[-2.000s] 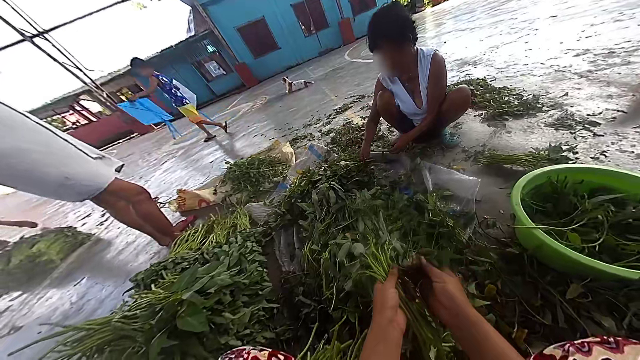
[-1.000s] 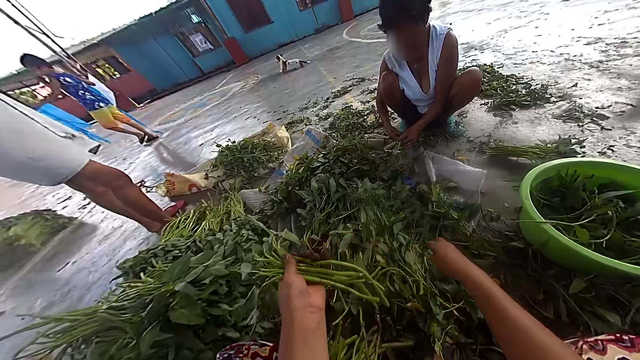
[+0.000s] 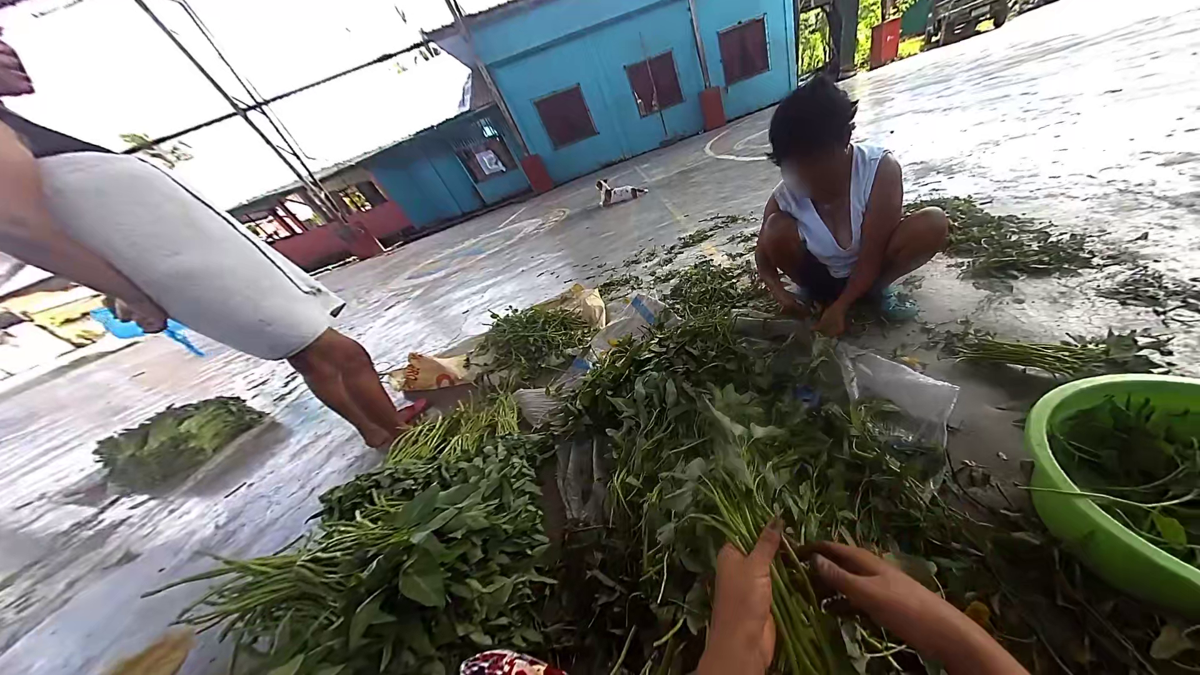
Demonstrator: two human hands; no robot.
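Observation:
A bunch of long green leafy stems [image 3: 741, 497] points away from me, its leaves lying over a large heap of greens [image 3: 656, 403]. My left hand [image 3: 745, 595] is closed around the stems, thumb on top. Against the right side of the same bunch, my right hand [image 3: 867, 586] has its thumb and fingers at the stems; whether it grips any is hard to tell. To the left lies a thick pile of bundled greens [image 3: 422, 553], stem ends toward the lower left and the far side.
A green plastic basin [image 3: 1041, 450] holding greens stands at the right. Beyond the heap a person [image 3: 839, 216] squats, hands at the greens; another person [image 3: 197, 253] stands at left. Clear plastic bags [image 3: 905, 384] and a sack [image 3: 436, 372] lie about. A dog [image 3: 619, 193] rests farther off.
My left hand has moved right from the left pile, where it held stems one second ago. Both hands are now together at one bunch. The running person at far left is out of view.

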